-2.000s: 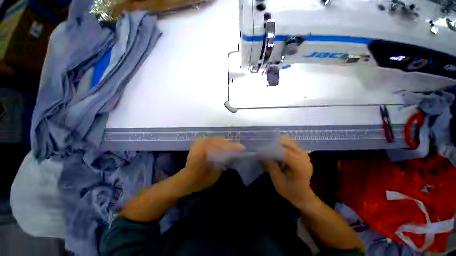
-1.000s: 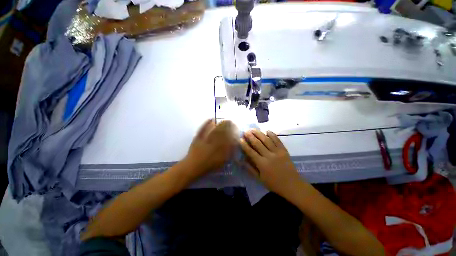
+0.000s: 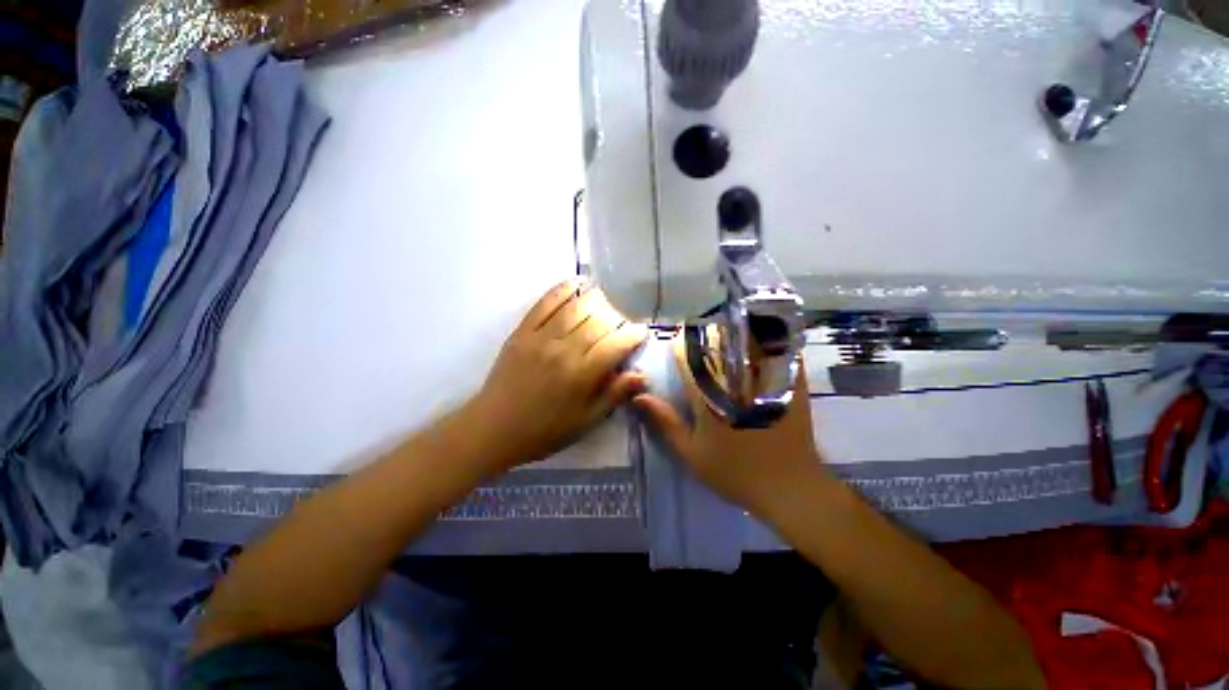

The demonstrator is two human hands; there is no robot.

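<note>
A grey-blue garment piece lies under both hands and hangs over the table's front edge; its far end runs under the white sewing machine head. My left hand lies on the cloth left of the needle area, fingers together, thumb on the cloth's left side. My right hand presses on the cloth from the right, partly hidden behind the shiny metal thread guard. The needle and presser foot are hidden by the head and hands.
A bundle of grey-blue cut pieces lies at the table's left. Thread snips and red-handled scissors lie at the right. A grey measuring strip runs along the front edge. A red bag is at lower right.
The hands have carried the cloth from the front edge up to the needle area. The view has moved closer over the machine head, which now hides part of my right hand.
</note>
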